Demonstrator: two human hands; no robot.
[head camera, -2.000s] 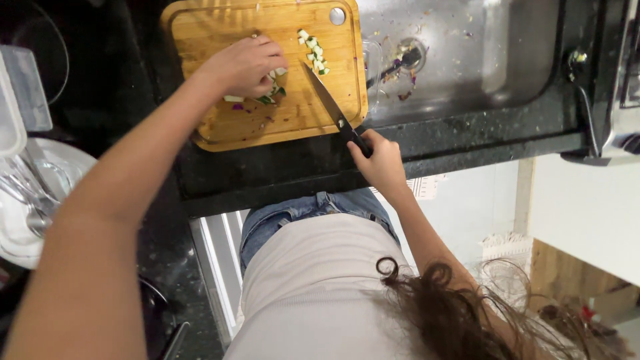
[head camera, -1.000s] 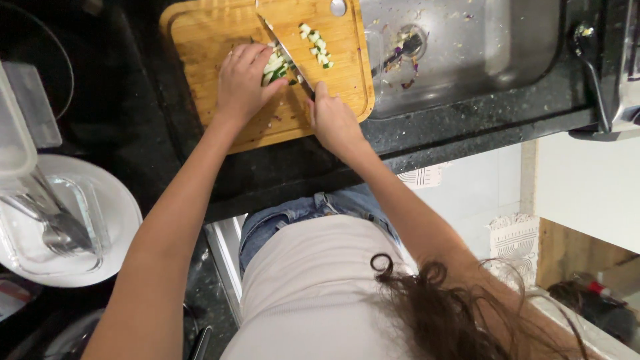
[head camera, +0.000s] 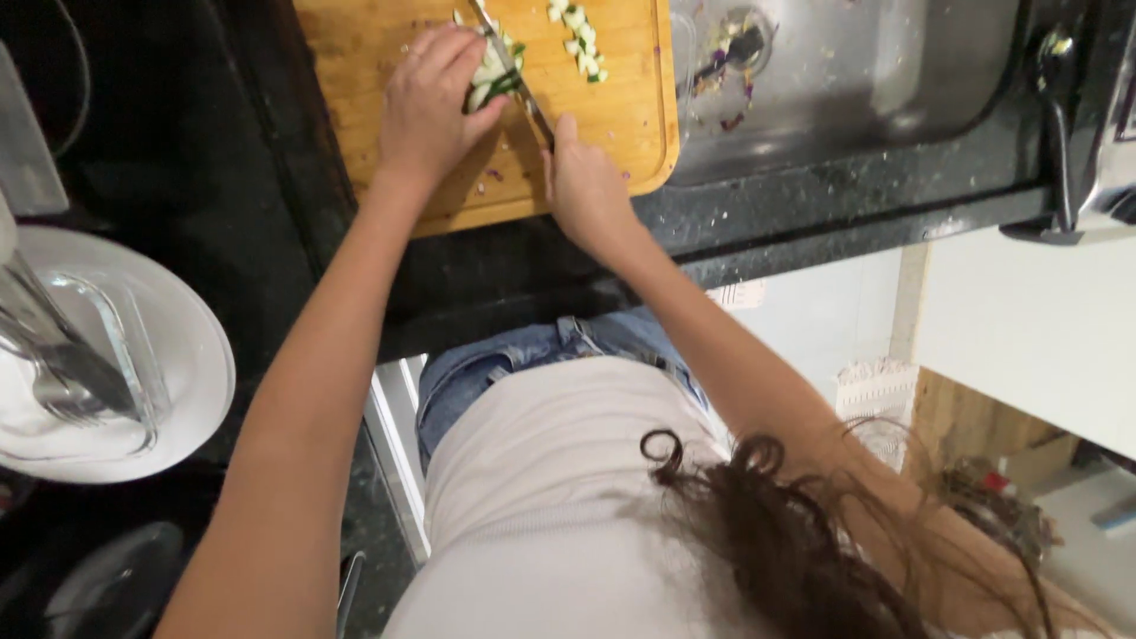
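A wooden cutting board (head camera: 612, 115) lies on the dark counter at the top of the view. My right hand (head camera: 590, 191) is closed on the handle of a kitchen knife (head camera: 513, 71), its blade angled up and left across the board. The blade lies over pale, green-skinned vegetable pieces (head camera: 490, 78), which look like zucchini or cucumber. My left hand (head camera: 435, 106) rests against the left side of these pieces, thumb below them, fingers bent and steadying them. A separate row of small diced pieces (head camera: 581, 40) lies to the right of the knife.
A steel sink (head camera: 852, 80) with food scraps around its drain adjoins the board's right side. At left, a white plate (head camera: 200, 355) bears a clear glass dish and cutlery (head camera: 80, 382). A dark long-handled utensil (head camera: 1061, 151) lies right of the sink. The counter edge runs before my waist.
Two seconds ago the knife lay lower, clear of the left-hand pieces; now its blade is over them. My left hand has shifted from above the pieces to their left side.
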